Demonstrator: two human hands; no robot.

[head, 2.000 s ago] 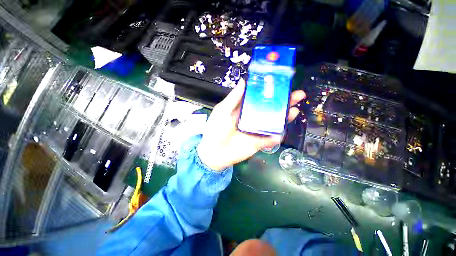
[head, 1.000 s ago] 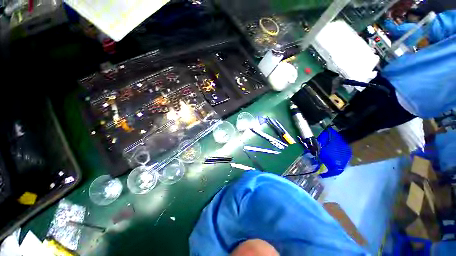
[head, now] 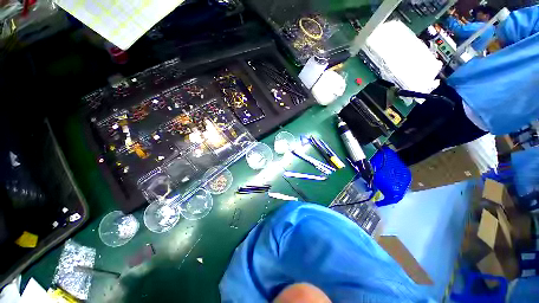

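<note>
Neither my left hand nor my right hand is in view. A blue sleeve or smock part [head: 295, 242] fills the bottom centre, with a blurred rounded shape at the lower edge that does not show as a hand. In front lies a black small-parts tray [head: 109, 177] with a clear divided insert holding tiny gold, red and silver parts. Several clear round dishes [head: 195, 204] stand along its near edge, some with small parts. Thin dark tweezers [head: 254, 189] and slim white and blue sticks [head: 304, 176] lie right of the dishes. No phone is visible.
A black bin [head: 84, 204] is at left, near a silvery crinkled bag [head: 75, 269]. A white bottle [head: 328, 89] stands behind. A white-and-black cylinder tool [head: 351, 142] and blue mesh basket [head: 391, 177] are at right. A person in a blue smock [head: 502, 89] is at the right edge.
The view has swung right from the raised hand with the lit phone, which have left the picture. Over the last second, the view has shifted only slightly.
</note>
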